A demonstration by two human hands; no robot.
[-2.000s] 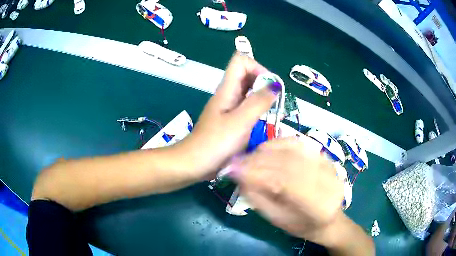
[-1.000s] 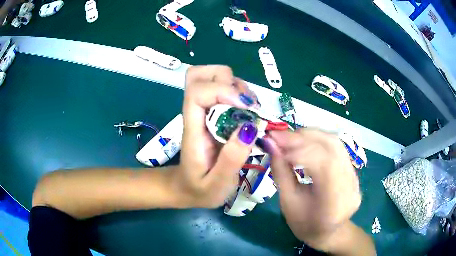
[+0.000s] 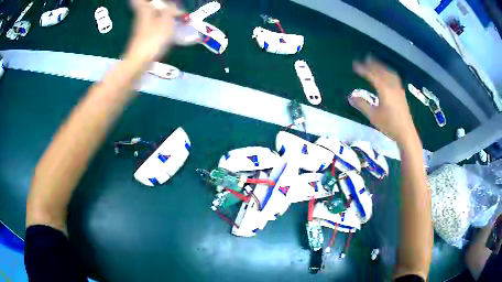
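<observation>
My left hand [image 3: 157, 25] is blurred over the belt at the top left, beside a white shell with blue marks [image 3: 212, 37]; what it holds, if anything, is unclear. My right hand [image 3: 385, 91] is blurred, fingers apart, over another white shell [image 3: 364, 98] on the belt at the right. It does not visibly grip that shell. A heap of white shells [image 3: 283, 190] with green circuit boards [image 3: 225, 179] and red wires lies on the bench between my arms.
A pale metal rail [image 3: 220, 96] divides bench and belt. A flat white piece [image 3: 307, 82] and several shells lie on the belt. A lone shell [image 3: 164, 158] with a dark lead lies left. A clear bag of small pale parts [image 3: 448, 204] is right, near another person's arm [image 3: 480, 253].
The shell with the green board is no longer between my hands. My left hand has moved up and left over the belt, my right hand up and right. The heap is now uncovered.
</observation>
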